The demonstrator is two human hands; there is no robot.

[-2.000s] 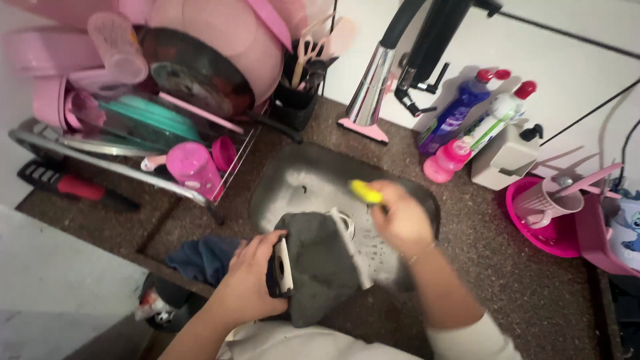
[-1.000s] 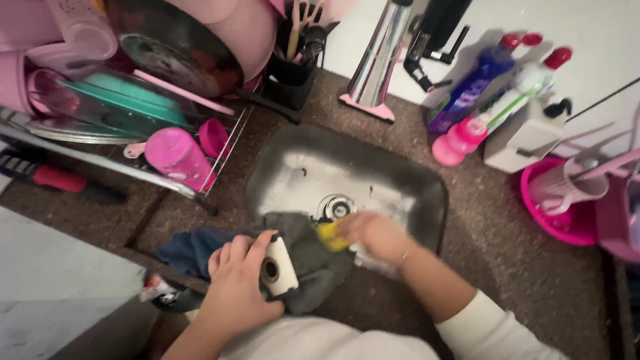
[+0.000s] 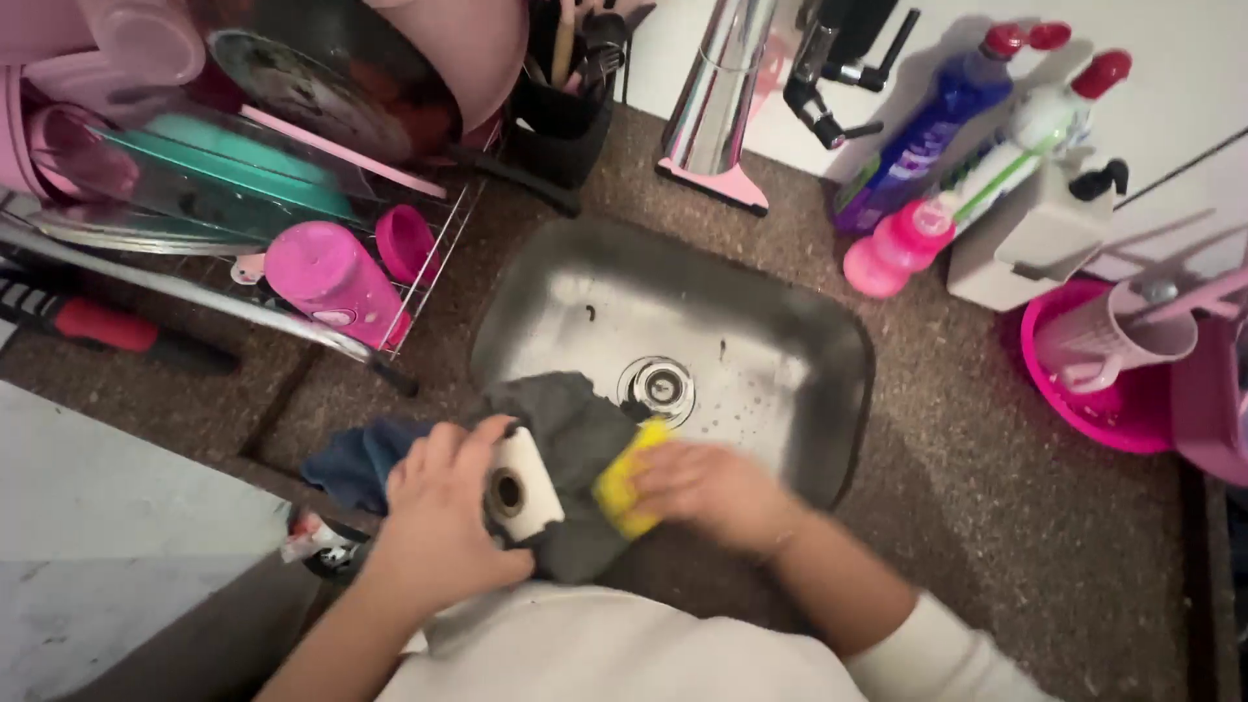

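Observation:
My left hand (image 3: 444,512) grips a small white and dark object (image 3: 525,483) with a round hole in its face, at the near left of the sink. A dark grey cloth (image 3: 575,429) lies beside and under it and hangs over the edge of the metal sink (image 3: 780,341). In my right hand (image 3: 717,492) is a yellow sponge (image 3: 634,478), blurred, against the right part of the grey cloth. A blue cloth (image 3: 356,463) lies left of my left hand. What the white object is cannot be told.
A wire dish rack (image 3: 292,322) with pink dishes and a frying pan (image 3: 331,78) stands at the left. Behind the sink are a blue bottle (image 3: 931,132), a pink bottle (image 3: 897,249) and a grey dispenser (image 3: 1033,234). A pink bowl (image 3: 1102,414) holding a cup stands right.
My right hand has moved with the yellow sponge from above the sink to the grey cloth beside my left hand. The object in my left hand now shows its holed face. The view has shifted.

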